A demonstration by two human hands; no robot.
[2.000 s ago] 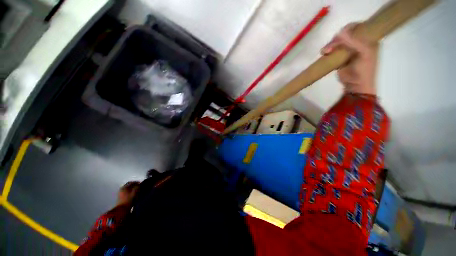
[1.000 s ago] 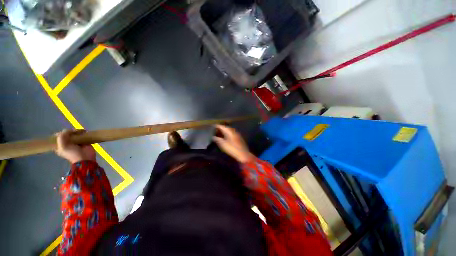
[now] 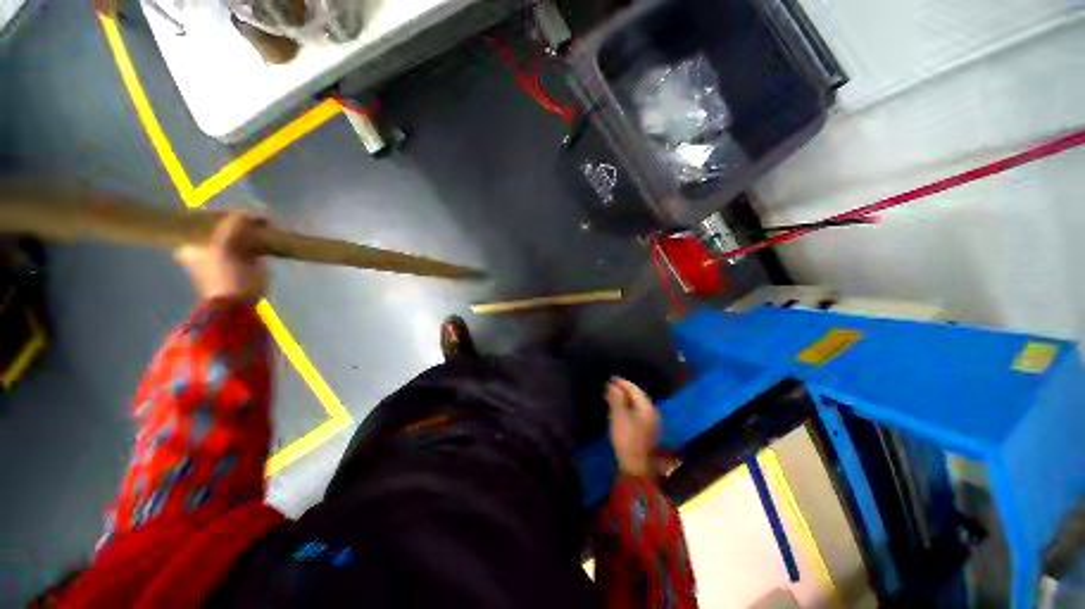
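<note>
My left hand [image 3: 226, 256] is closed around a long tan pole [image 3: 357, 252], held across the view above the floor. The pole's near end runs out of the left edge and is blurred; its far end tapers toward the middle. My right hand [image 3: 634, 425] is beside the blue machine, away from the pole, with loosely bent fingers and nothing visible in it. A shorter, thin tan stick [image 3: 547, 302] lies on the grey floor beyond the pole's far end.
A blue machine frame [image 3: 916, 369] with tan boards in it stands at my right. A grey bin [image 3: 631, 155] holding clear plastic stands ahead, beside a red dustpan [image 3: 690, 268]. A white table [image 3: 238, 95] is at the upper left. Yellow lines cross the floor. My shoe [image 3: 455, 338] shows below.
The pole passed from my right hand to my left and swung to the left. My right hand has since moved away from the pole, toward the machine. The short stick on the floor now shows.
</note>
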